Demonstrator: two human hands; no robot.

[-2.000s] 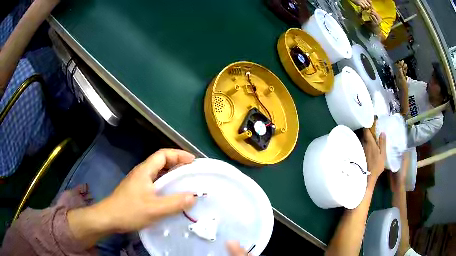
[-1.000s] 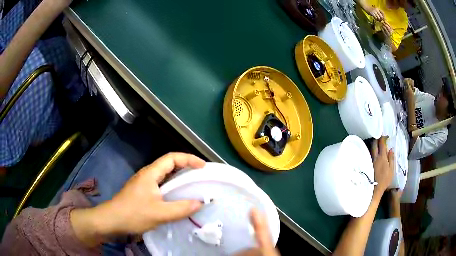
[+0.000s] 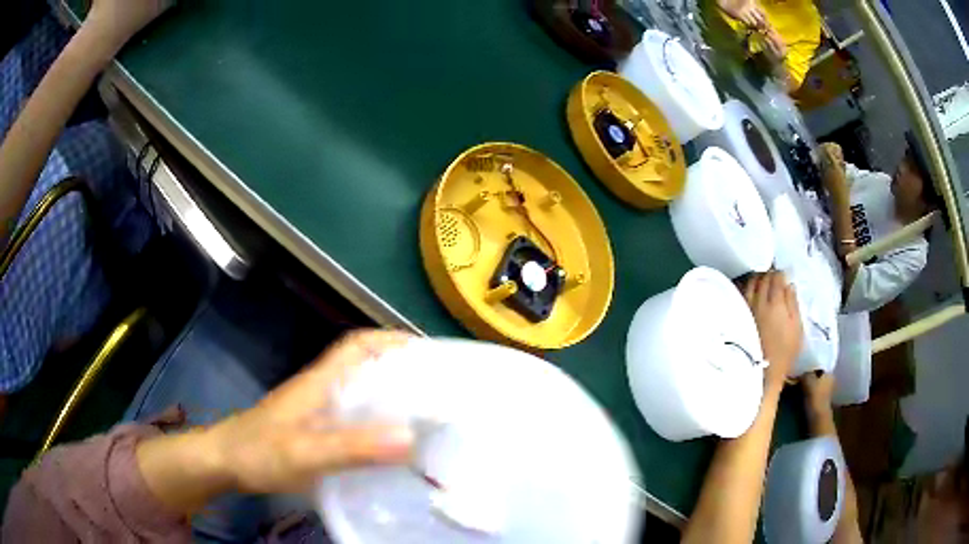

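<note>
My left hand point(image 3: 282, 430) holds a white water tank point(image 3: 542, 436) by its near left rim, thumb over the closed underside. The tank is blurred; a short dark wire and a white fitting show faintly near its centre. It is over the bench's metal edge and my lap. My right hand is not visible. A yellow-tan base housing point(image 3: 517, 247) lies open side up on the bench just beyond the tank, with a black fan point(image 3: 528, 278) and thin wires inside.
A second yellow base housing point(image 3: 626, 139), a dark brown one point(image 3: 584, 27) and several white tanks point(image 3: 696, 353) stand on the green bench point(image 3: 308, 117). Another person's arm point(image 3: 744, 468) reaches in at right. A frosted drum point(image 3: 804, 491) is at lower right. Other workers sit around.
The white tank has shifted right and nearer the camera in my left hand. My right hand's fingers, earlier over the tank's underside, no longer show. The view has shifted slightly.
</note>
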